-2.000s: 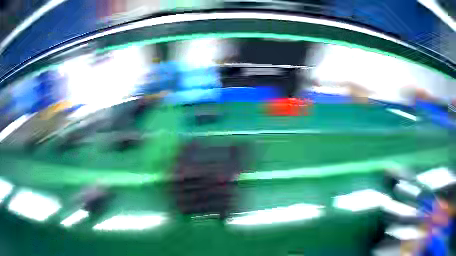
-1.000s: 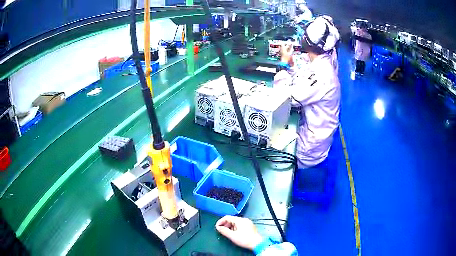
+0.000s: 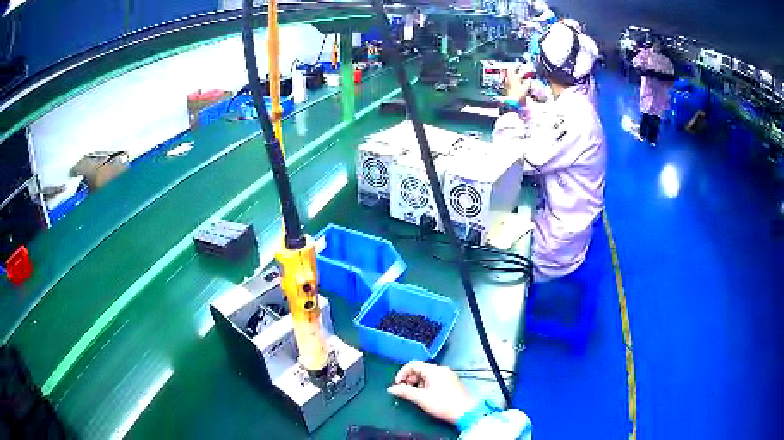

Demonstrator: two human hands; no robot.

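My right hand (image 3: pixel 434 391), bare, with a light-blue cuff, is low on the green bench (image 3: pixel 185 365), just below a blue bin (image 3: pixel 370 333) of tiny dark screws. Its thumb and fingers are curled close together; whether they hold something small is unclear. Left of it, a yellow-orange electric screwdriver (image 3: pixel 303 296) stands upright with its tip at a grey metal screw feeder (image 3: pixel 297 391). The edge of a flat black piece (image 3: pixel 378 432) shows at the bottom rim. My left hand is out of the picture.
A second blue bin (image 3: pixel 337 273) touches the screw bin. White fan-vented units (image 3: pixel 447 185) stand beyond, with black cables beside them. A black ribbed block (image 3: pixel 225 238) lies at left. A dark cable crosses the view diagonally. A person in pink (image 3: pixel 572 163) sits at the bench's right side.
The view has shifted slightly, so the bench things appear further right. The black edge at the bottom shows more. A distant standing person appears larger. My right hand stays near the screw bin.
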